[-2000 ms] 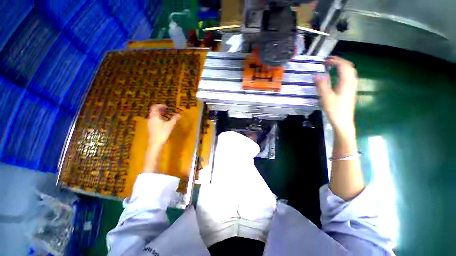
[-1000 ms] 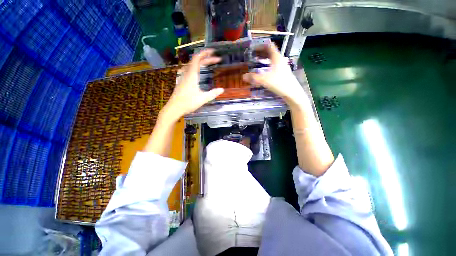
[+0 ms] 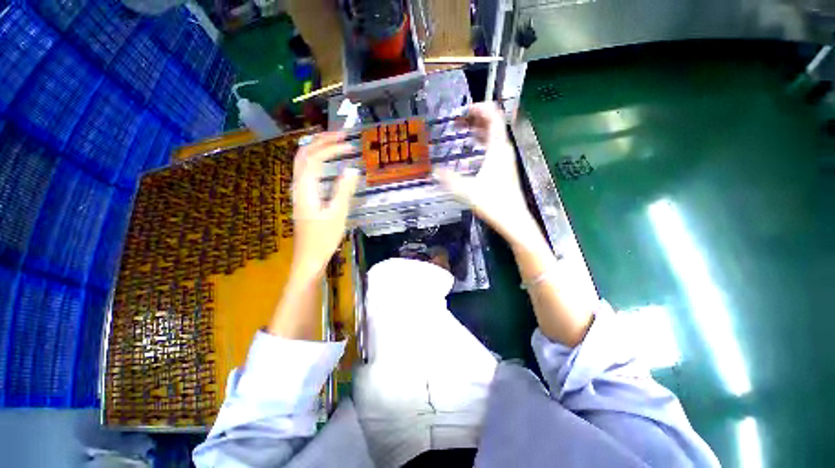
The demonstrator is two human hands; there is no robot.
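The orange fixture [image 3: 395, 171] sits on the silver T-slot table [image 3: 403, 198]. A dark lattice moulded part [image 3: 395, 143] lies on top of the fixture. My left hand [image 3: 323, 178] is bare, just left of the fixture, with fingers apart and nothing seen in it. My right hand [image 3: 482, 169] is bare, at the fixture's right side, slightly blurred, with fingers apart and nothing seen in it. The machine head with its red tool [image 3: 388, 44] is behind the fixture.
The yellow-orange parts tray [image 3: 245, 306] with rows of dark parts is at left. Blue crates [image 3: 64, 174] stand at far left. A white squeeze bottle [image 3: 256, 117] is behind the tray. Dark parts [image 3: 574, 167] lie on the green surface [image 3: 623, 247] at right.
My hands have moved apart from over the fixture to its two sides. The fixture and the dark part on it now show clearly. The view has shifted slightly.
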